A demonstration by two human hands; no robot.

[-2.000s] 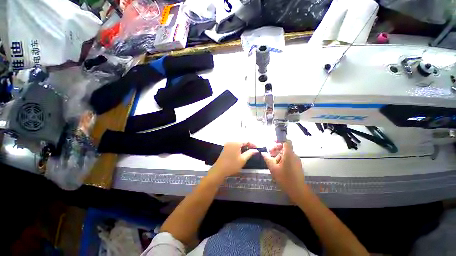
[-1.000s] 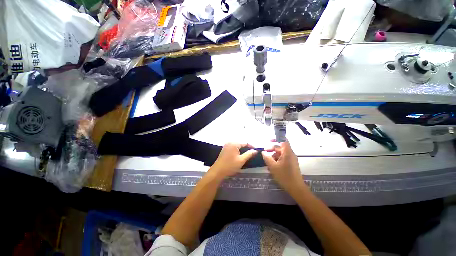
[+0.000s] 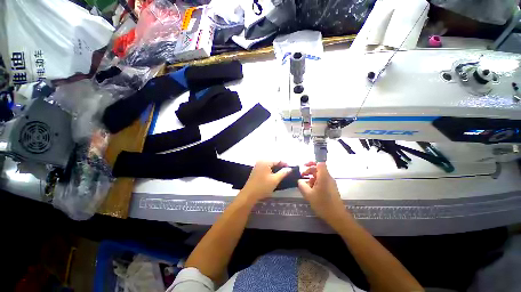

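Observation:
My left hand point(image 3: 264, 180) holds a dark fabric strip point(image 3: 290, 178) between thumb and fingers, just left of and in front of the presser foot point(image 3: 321, 151). My right hand point(image 3: 319, 185) is at the strip's right end, with its fingertips pinched together close to the foot; they hide what they grip. More black fabric strips point(image 3: 171, 162) lie flat and overlapping to the left, and one reaches toward my left hand. The white sewing machine point(image 3: 394, 102) with the "JACK" lettering stands at the right. Its needle tip cannot be made out.
Thicker dark bundles point(image 3: 210, 105) lie at the back left. Narrow dark pieces point(image 3: 400, 154) lie under the machine arm. A grey motor-like unit point(image 3: 39, 132) and plastic bags are at the left. The table's ruler-marked front edge point(image 3: 274, 210) runs before me; a blue basket point(image 3: 104, 265) is below.
The strip between my hands has been turned or shifted, and more dark cloth shows beside my left fingers. My right fingers have changed their pinch slightly. The other strips have not moved.

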